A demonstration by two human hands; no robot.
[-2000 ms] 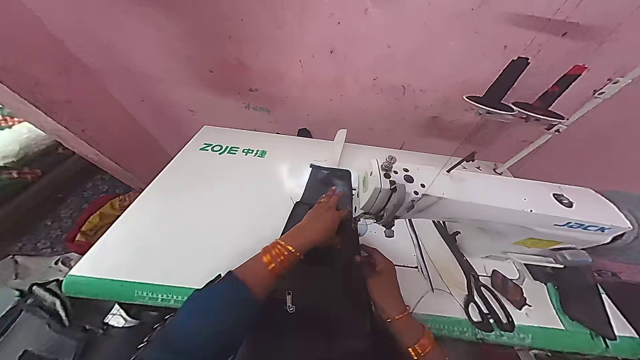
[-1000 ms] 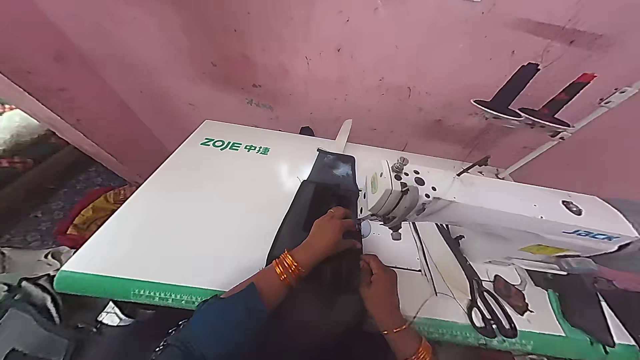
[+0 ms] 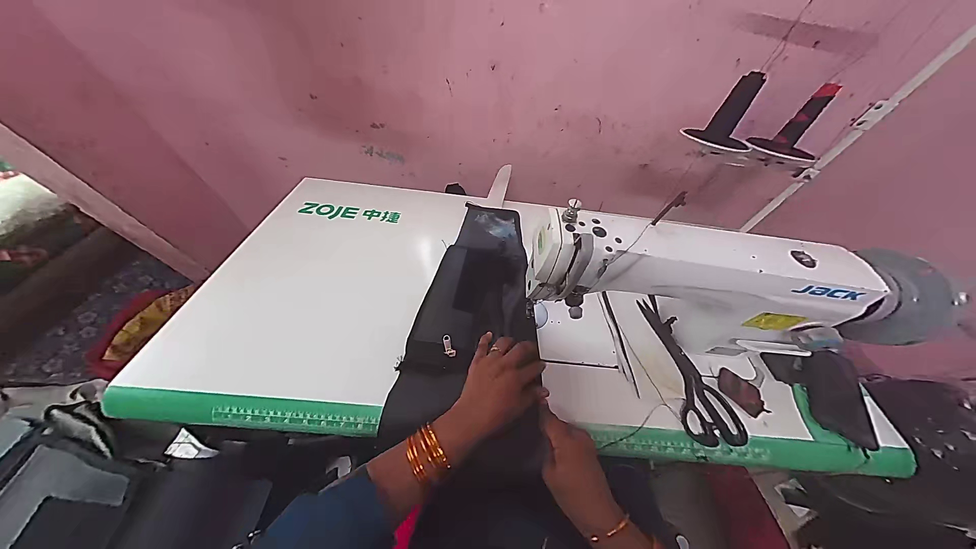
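Black fabric [image 3: 473, 305] with a small metal zipper slider [image 3: 448, 345] on it runs lengthwise over the table, its right edge beside the needle area of a white sewing machine [image 3: 709, 267]. My left hand [image 3: 499, 385] lies on the fabric near its right edge, in front of the machine's head, fingers bent and pressing on the cloth. Just below and to the right, my right hand [image 3: 572, 457] grips that same edge by the table's front, the thumb and fingertips partly hidden. The needle itself is too small to make out.
Black-handled scissors [image 3: 698, 396] lie right of the needle area on the white tabletop [image 3: 343, 305]. Dark fabric pieces [image 3: 835, 396] rest at the right end. Two thread cones [image 3: 736, 110] [image 3: 804, 122] stand on a rack behind. Cloth pieces [image 3: 69, 473] are heaped at the lower left.
The black fabric has moved farther back past the machine's head, and the zipper slider, hidden a second ago, shows on the tabletop. My left hand sits nearer the table's front than two seconds ago.
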